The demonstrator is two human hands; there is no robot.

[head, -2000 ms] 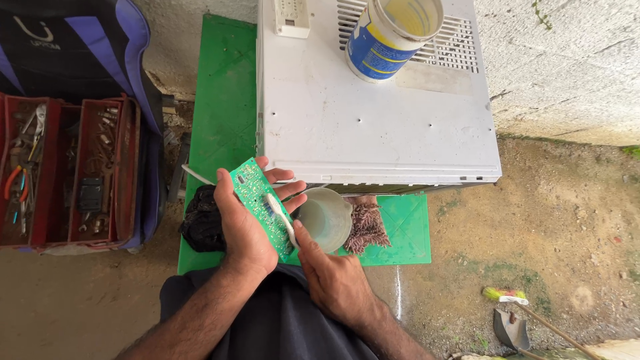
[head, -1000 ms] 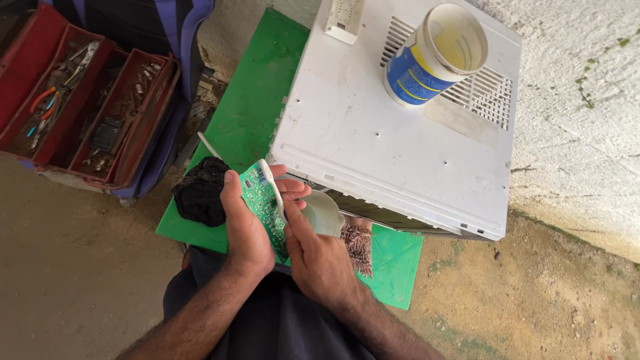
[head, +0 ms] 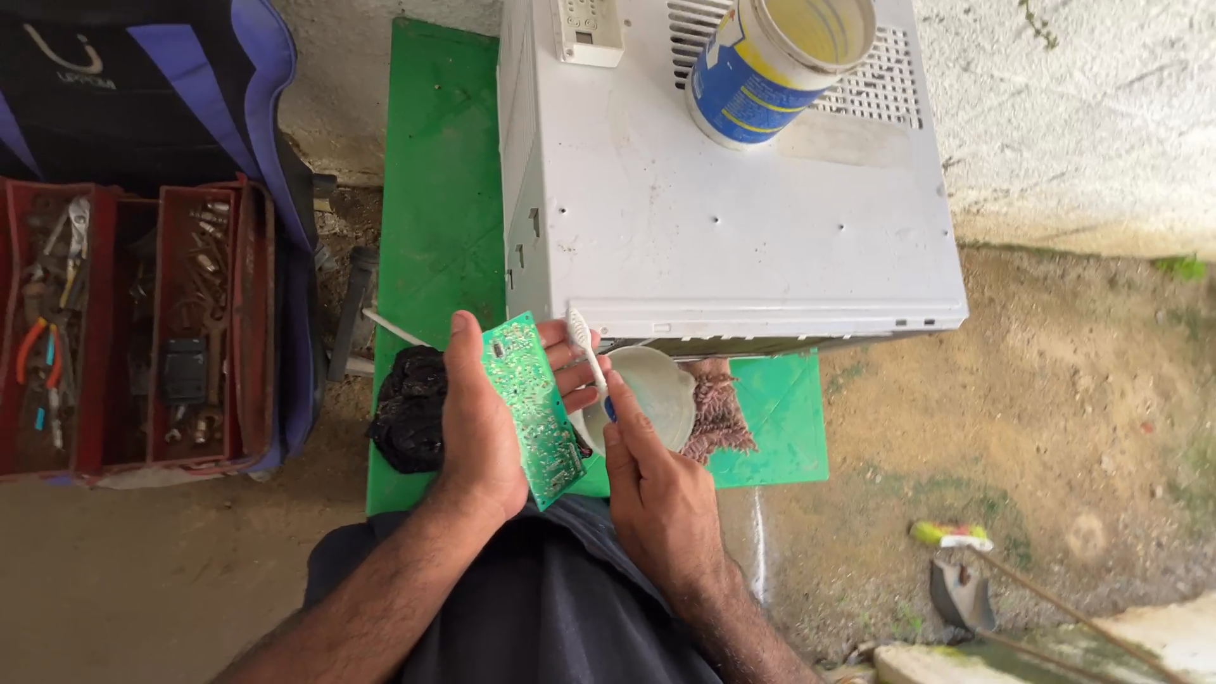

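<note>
My left hand [head: 484,427] holds a green printed circuit board [head: 534,408] upright in the palm, its soldered side facing up. In my right hand [head: 660,475] is a white toothbrush [head: 587,353], gripped near its blue part, with the bristle head just right of the board and apart from it. Behind the fingers stands a whitish plastic bowl [head: 655,389]. A brown textured cloth [head: 717,408] lies to the bowl's right, and a bundled black cloth [head: 408,408] lies left of my left hand. All rest on a green board [head: 442,171].
A white metal appliance casing [head: 655,228] fills the top middle, bearing a blue-and-yellow plastic bucket [head: 755,90] and a small white panel [head: 589,33]. At left, a red metal toolbox [head: 104,380] with tools sits against a black-and-purple chair [head: 180,95]. A long-handled hoe [head: 959,594] lies lower right.
The toothbrush was over the circuit board in both earlier frames; now its head is off the board, to the right. The view has turned and shifted between frames.
</note>
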